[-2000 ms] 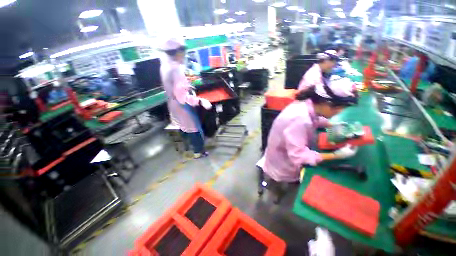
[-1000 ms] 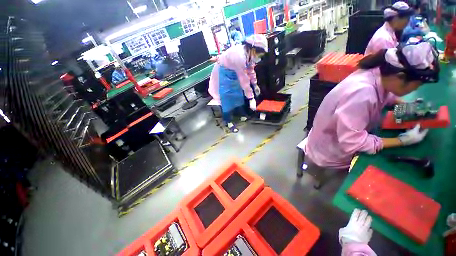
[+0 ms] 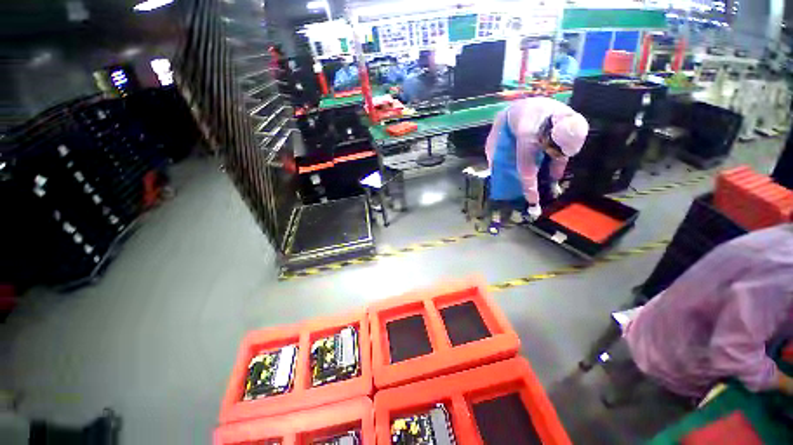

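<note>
Red foam packing trays (image 3: 381, 388) lie side by side at the bottom centre. The back left tray holds two circuit board assemblies (image 3: 335, 355), one in each pocket. The back right tray has two dark, empty pockets. The front right tray holds a board (image 3: 422, 428) in its left pocket, and its right pocket is empty. Another board shows partly in the front left tray, cut off by the bottom edge. Neither of my hands is in the picture.
A person in pink sits at the green bench (image 3: 739, 408) at the right. Another person bends over a black tote (image 3: 584, 228) with red foam. A tall metal rack (image 3: 252, 130) and a low framed platform (image 3: 329, 228) stand at the left. Black totes are stacked behind.
My view has swung left, bringing the filled trays into view. The gloved hand seen low at the right has left the picture. The standing person now bends lower over the tote.
</note>
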